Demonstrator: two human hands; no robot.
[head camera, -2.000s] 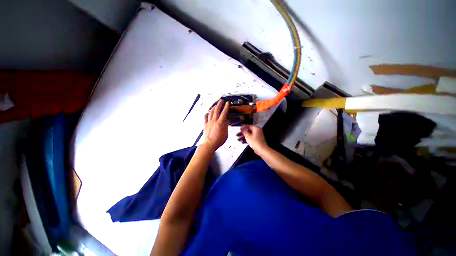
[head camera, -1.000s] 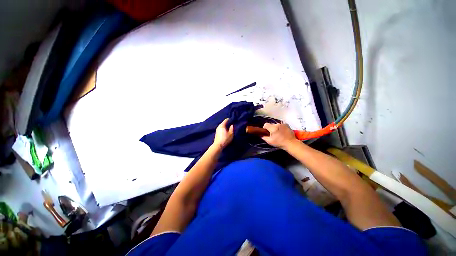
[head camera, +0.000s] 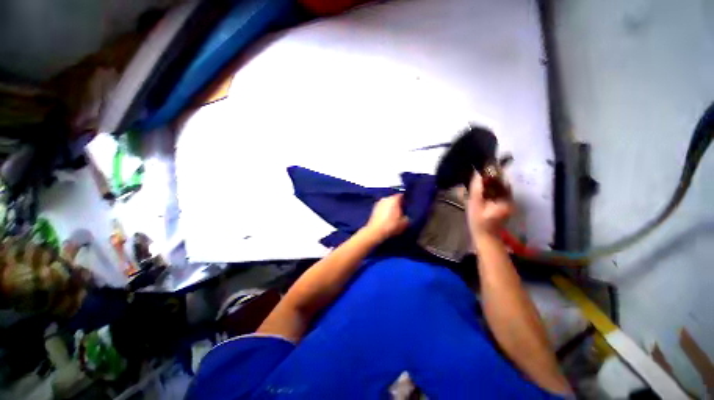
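The navy cloth (head camera: 344, 201) lies crumpled on the white-covered table (head camera: 258, 156), close to its front edge. My left hand (head camera: 388, 216) is closed on its right part. My right hand (head camera: 489, 207) grips the steam iron (head camera: 467, 158) by its handle and holds it tilted up, its dark flat face toward the left. The iron is blurred. Between my hands, the grey padded board (head camera: 448, 226) with a rounded end shows, the navy cloth touching its left side. A thin dark pointed thing (head camera: 432, 147) lies left of the iron.
The steam hose (head camera: 638, 246) runs from the iron to the right along the wall. A dark bar (head camera: 583, 195) stands at the table's right edge. Blue and grey long boards (head camera: 203, 62) lie at the upper left. Papers with green pieces (head camera: 125, 168) and clutter are at the left.
My right hand has lifted the iron off the padded board and tilted it up, uncovering the grey board. My left hand still holds the navy cloth. The view has turned left.
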